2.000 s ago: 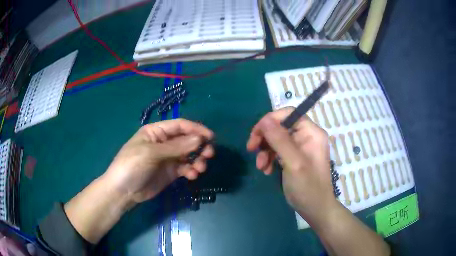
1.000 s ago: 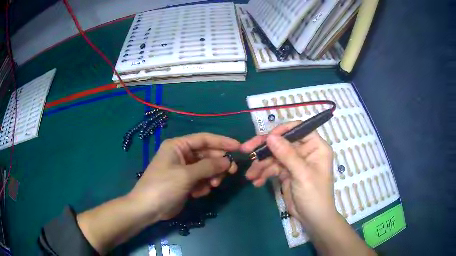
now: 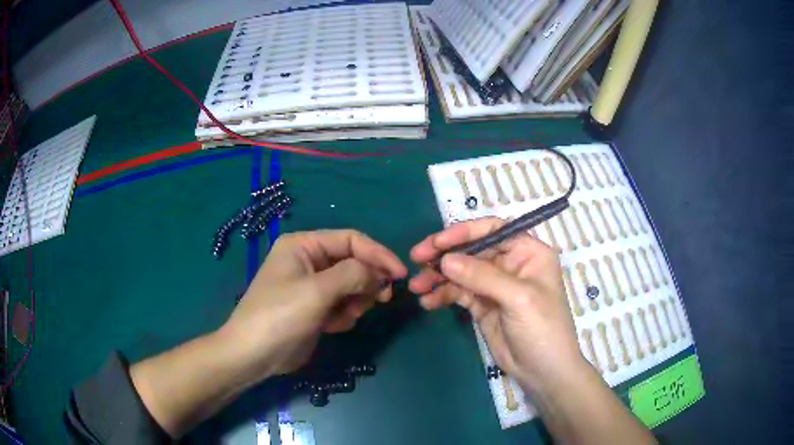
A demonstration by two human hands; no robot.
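My left hand [image 3: 305, 291] pinches small dark speaker drivers [image 3: 399, 282] between thumb and fingers; how many is hidden. My right hand [image 3: 514, 282] holds the black test probe pen [image 3: 514, 228] slanting up to the right, its front end among my fingers, close to the drivers. I cannot tell whether the tip touches them. The probe lead [image 3: 572, 165] curves up from the pen's rear. One group of driver stacks [image 3: 252, 215] lies on the green mat beyond my left hand, and another group [image 3: 335, 382] lies nearer me.
The slotted right-hand tray [image 3: 644, 235] lies under and beside my right hand, with single drivers on it. A green label [image 3: 668, 393] is at its near corner. Stacked trays [image 3: 313, 65] lie at the back, leaning trays [image 3: 557, 52] beside the yellow tube [image 3: 625, 69]. Another tray [image 3: 48, 187] is at left.
Since two seconds ago, my hands have come together and the pen's front end has moved to the drivers. In the last second the red lead has shifted away from me.
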